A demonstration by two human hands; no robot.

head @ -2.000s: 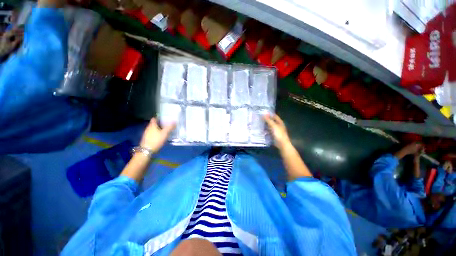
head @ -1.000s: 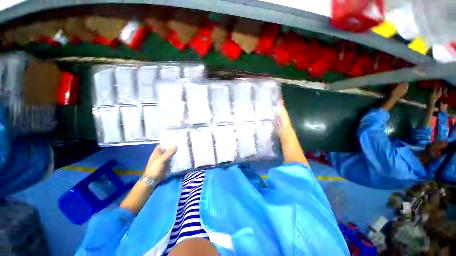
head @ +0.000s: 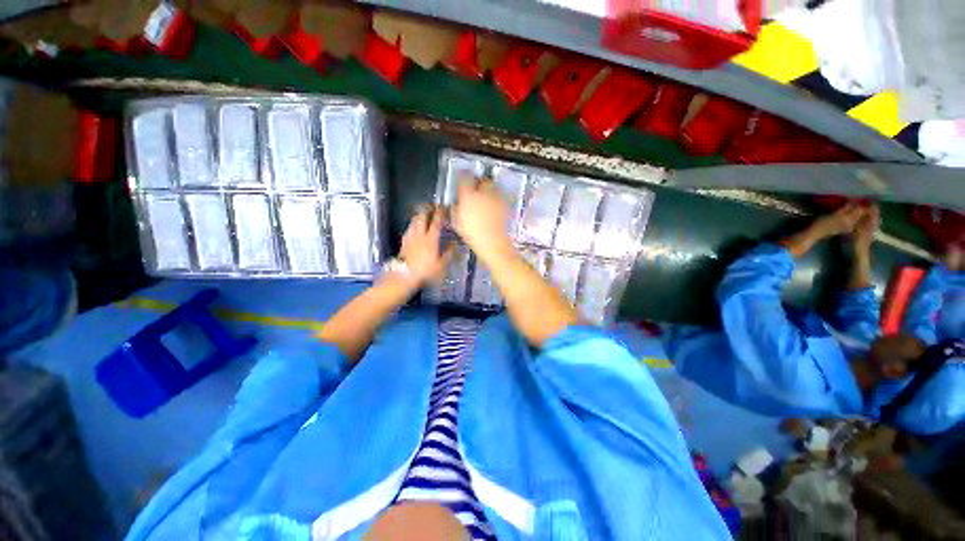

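A clear blister tray [head: 648,203] with whitish wrapped items [head: 583,216] in its pockets lies slightly tilted on the dark green ledge in front of me. My right hand [head: 481,215] is over its upper left pockets. My left hand [head: 425,249] is at its left edge, lower down. Both hands are a little blurred, and their fingertips hide the left pockets; I cannot tell whether either holds an item. A tray stack [head: 255,190] with whitish items in two rows of pockets stands to the left, apart from this tray.
Red cartons [head: 624,103] with brown flaps line the conveyor belt beyond the trays. A larger red box [head: 683,34] sits on the shelf edge above. A blue plastic stool [head: 175,352] is on the floor at left. Other workers in light-blue smocks [head: 764,317] are at right.
The tray my two hands held has been set down on the ledge, right of the tray stack. My hands have left its sides and moved to its left part.
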